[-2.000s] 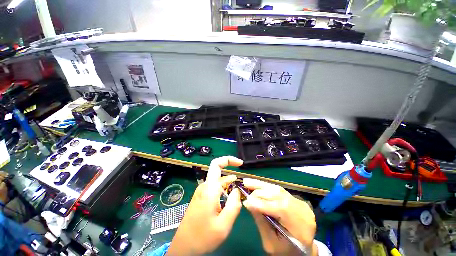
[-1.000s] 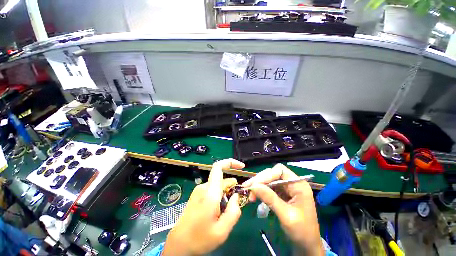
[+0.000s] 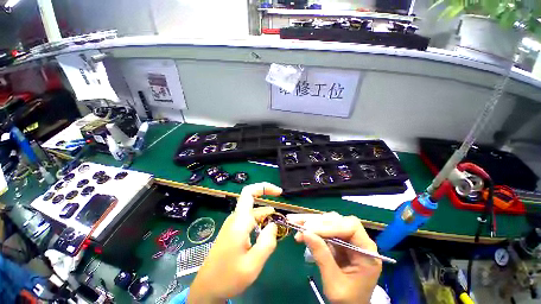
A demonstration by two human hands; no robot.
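Observation:
My left hand holds a small round watch case, gold inside, between thumb and fingers above the green mat. My right hand holds thin silver tweezers between thumb and fingers. The tweezers' tip reaches the right side of the case; their rear end points down to the right. My fingers partly cover the case, and its inner parts are too small to make out.
Black compartment trays with watch units stand on the raised green shelf, loose units beside them. A blue cylinder tool hangs right. A clear dish, perforated plate and marker pen lie below. White board with dark discs is left.
The tweezers have swung from pointing up to the right to sloping down, their tip now at the case. The view has shifted slightly.

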